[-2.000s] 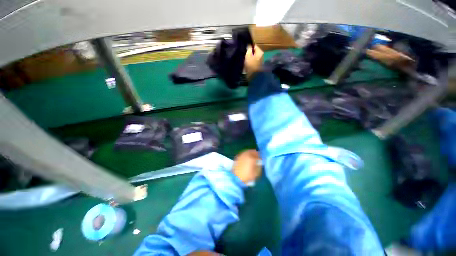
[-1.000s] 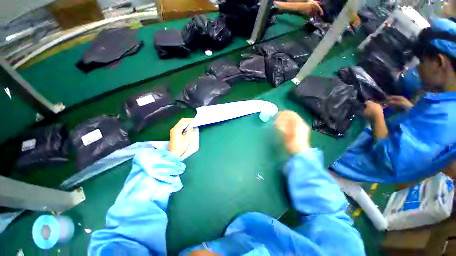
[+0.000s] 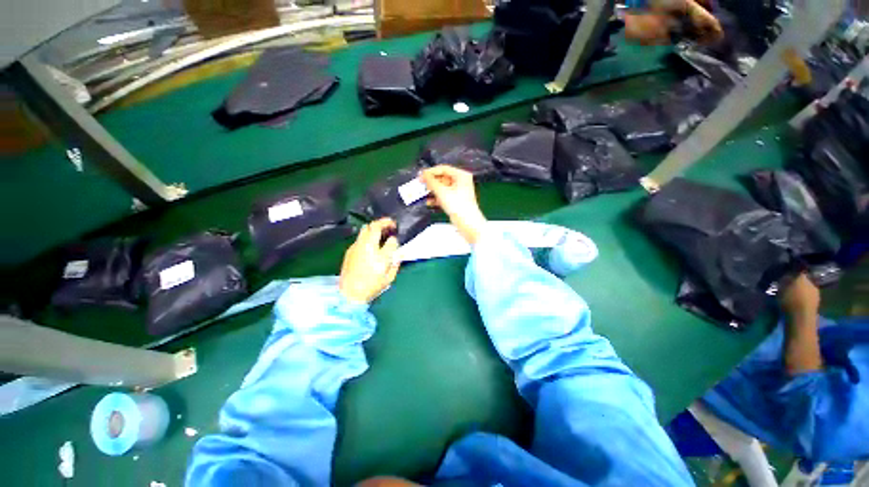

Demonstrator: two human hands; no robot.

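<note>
My right hand [image 3: 455, 200] holds a small white label [image 3: 414, 191] by its edge, against the top of a black bagged parcel [image 3: 402, 221] on the belt. My left hand [image 3: 370, 264] is at the near left edge of this parcel, with the label strip [image 3: 438, 242] held at its palm side. The strip runs right to a pale label roll [image 3: 570, 249] on the near bench. Pale-blue backing paper [image 3: 233, 309] trails left from my left hand. The undersides of my left fingers are hidden.
Labelled parcels [image 3: 195, 282] lie left on the belt; unlabelled ones [image 3: 526, 152] lie right. A second roll [image 3: 130, 422] is at lower left. Metal posts [image 3: 100, 133] cross the view. Black bags [image 3: 276, 87] lie on the far ledge. A co-worker's hand [image 3: 798, 295] touches parcels at right.
My right hand has moved up and left from beside the roll to the parcel, now with a label. My left hand has shifted toward the parcel. The view has swung, moving the scene rightward.
</note>
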